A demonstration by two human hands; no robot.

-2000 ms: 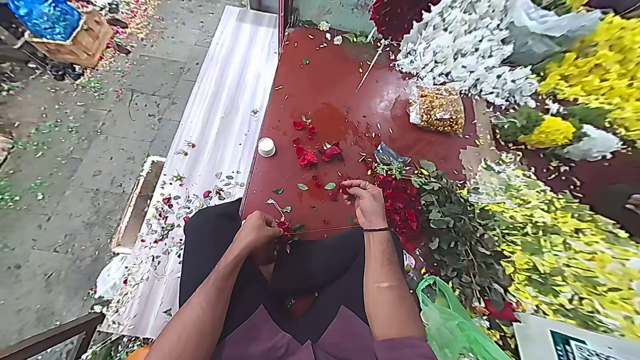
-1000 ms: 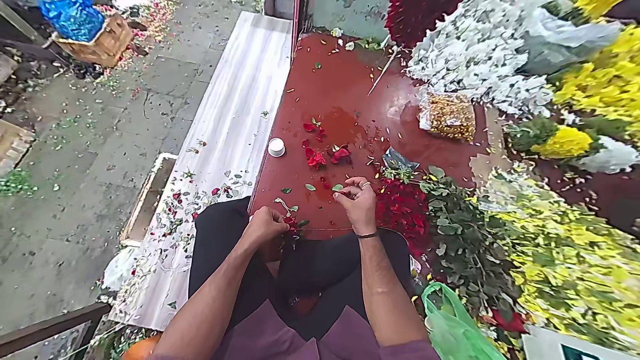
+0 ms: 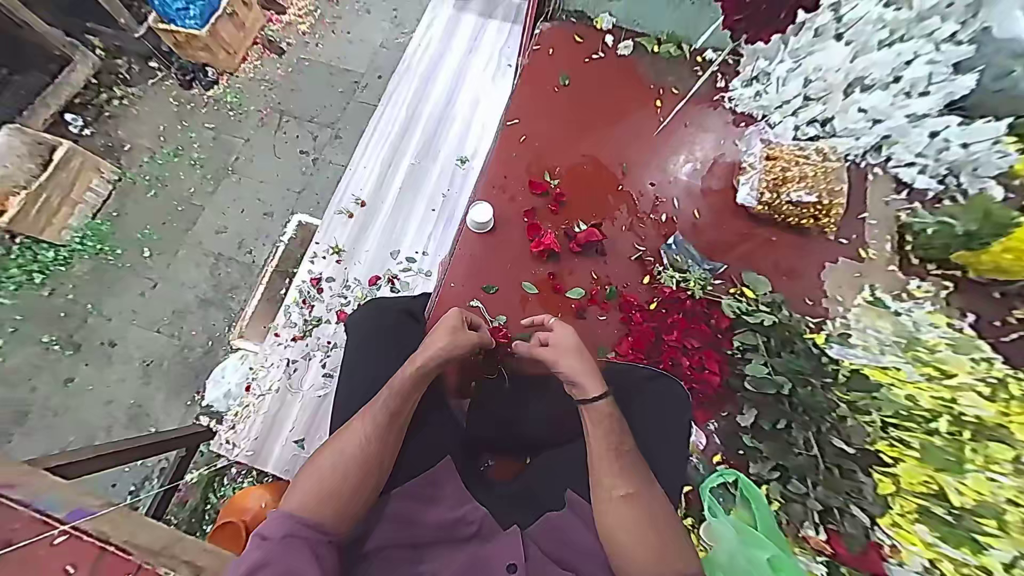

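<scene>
My left hand (image 3: 458, 340) pinches a small bundle with a red rose (image 3: 501, 334) and green stems at its fingertips, above my lap. Close on its right, my right hand (image 3: 558, 350) has thumb and fingers curled near the rose, with a green leaf (image 3: 524, 339) at the fingertips. A thin thread hangs below the rose. Beyond the hands, red rose heads (image 3: 588, 238) and loose green leaves (image 3: 575, 294) lie on the red tabletop (image 3: 592, 120). A white spool-like object (image 3: 480, 217) stands at the table's left edge. Red roses (image 3: 676, 344) are heaped right of my right hand.
A bag of golden bits (image 3: 796, 184), white flowers (image 3: 864, 88) and yellow flowers (image 3: 944, 448) lie to the right, beside leafy rose stems (image 3: 788, 408). A green plastic bag (image 3: 744, 520) is near my right elbow. A white sheet (image 3: 432, 120) with scattered trimmings runs along the left.
My right hand has come closer to my left hand, bringing a leaf from over the tabletop to beside the rose. My left hand stays at the small bundle.
</scene>
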